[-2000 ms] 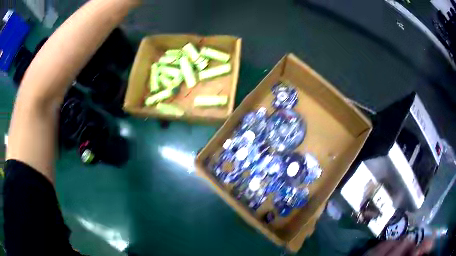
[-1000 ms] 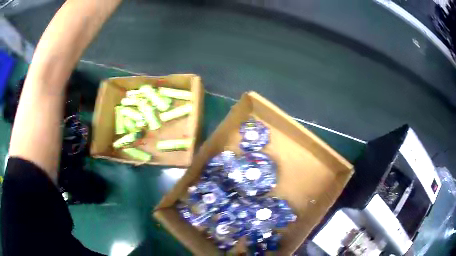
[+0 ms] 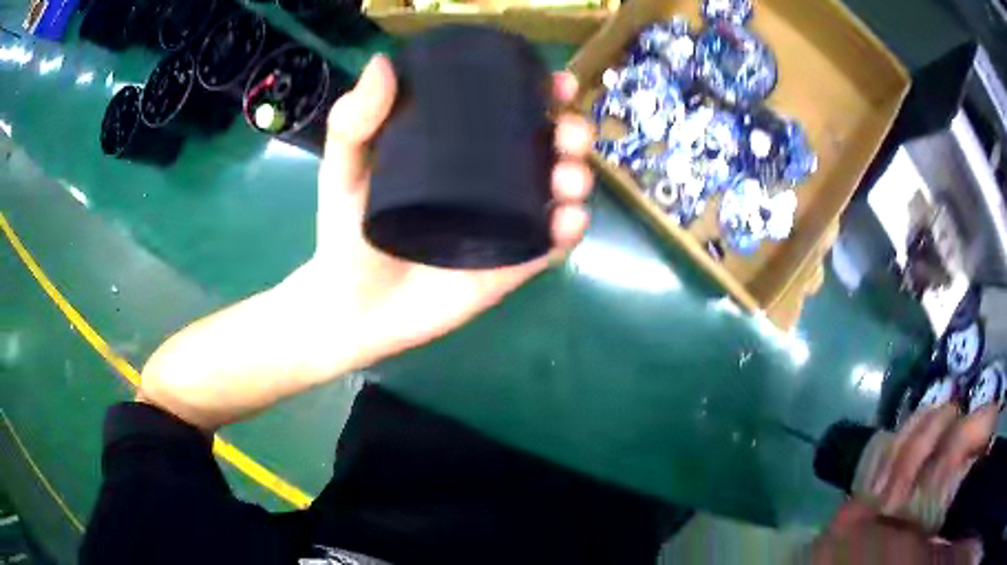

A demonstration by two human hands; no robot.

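Note:
My left hand (image 3: 364,265) is wrapped around a black cylindrical housing (image 3: 464,144) and holds it up over the bench, its rim facing down toward me. The inside of the housing is dark and its contents cannot be seen. My right hand (image 3: 928,464), at the lower right and partly cut off by the picture's edge, grips the electric screwdriver (image 3: 845,455) by its pale wrapped part, the thin bit pointing left. An open cardboard box (image 3: 850,121) holds blue circuit boards (image 3: 734,66).
More black housings (image 3: 168,86) stand at the upper left, one showing a red wire and a pale green cell end (image 3: 268,116). The battery box (image 3: 491,20) is cut off at the top. The screw feeder (image 3: 928,210) and several end caps (image 3: 964,344) are at right.
My left arm has come back from the far upper left, and the hand now holds a housing in front of me. The view has shifted, and my right hand with the screwdriver shows at lower right.

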